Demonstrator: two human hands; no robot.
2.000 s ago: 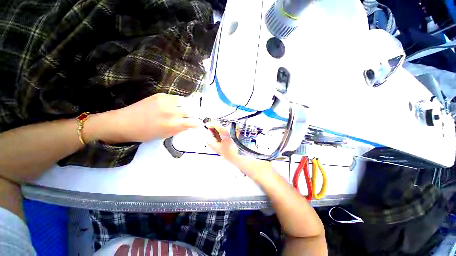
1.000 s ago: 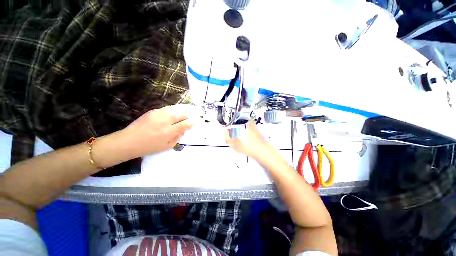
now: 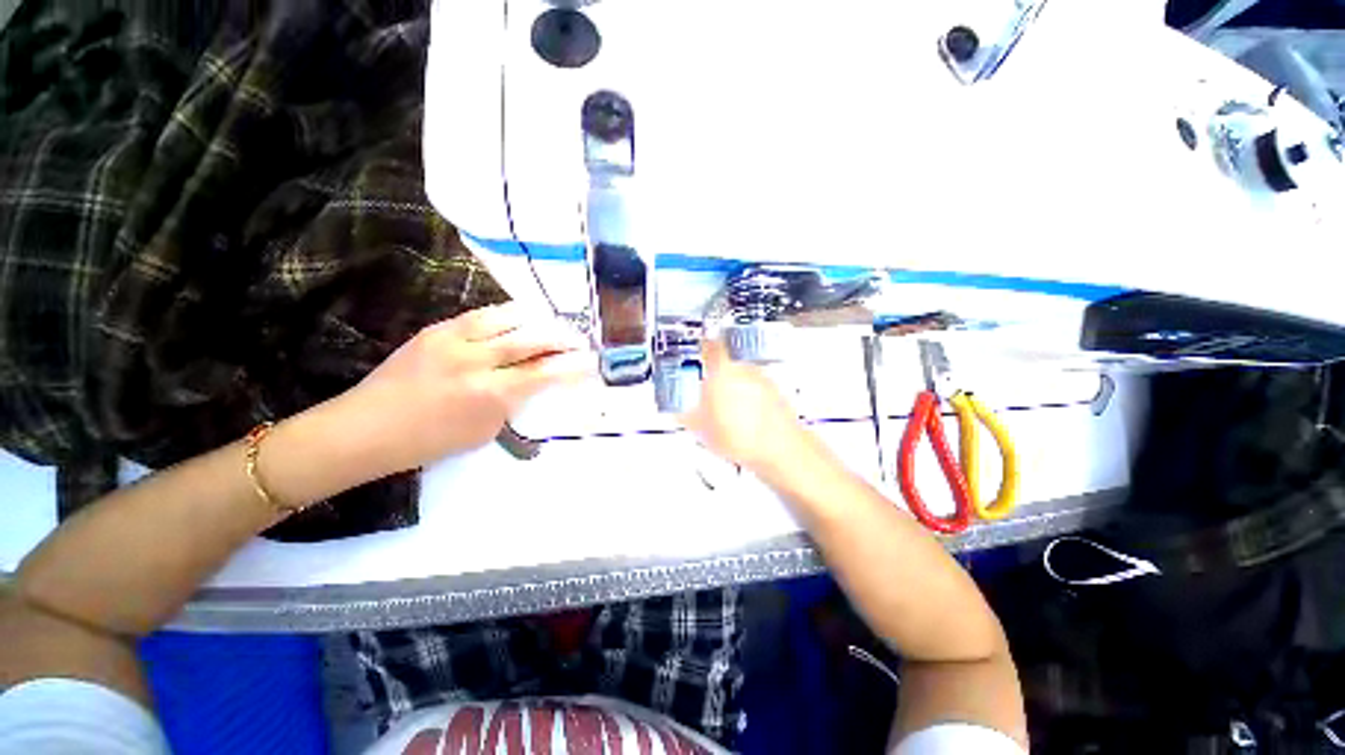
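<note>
The dark plaid garment [image 3: 221, 192] lies in a large heap left of the white sewing machine [image 3: 826, 148]. My left hand [image 3: 443, 387] is beside the heap, its fingertips reaching the left side of the needle area below the machine head. My right hand [image 3: 745, 410] is just right of the needle area, its fingertips up against small metal parts under the head. The glare and the metal guard [image 3: 621, 280] hide the needle and what either set of fingertips touches. No cloth edge can be made out between the fingers.
Scissors with one red and one yellow handle [image 3: 932, 465] lie right of my right hand. A grey table edge [image 3: 487, 587] runs in front of me. A dark garment pile [image 3: 1239, 531] with a white loop [image 3: 1099, 562] is at the right. A blue surface [image 3: 236, 693] shows below the table.
The view has shifted and tilted. My right hand has moved from the fingertips of my left hand to the right side of the needle area. My left hand stays left of the needle.
</note>
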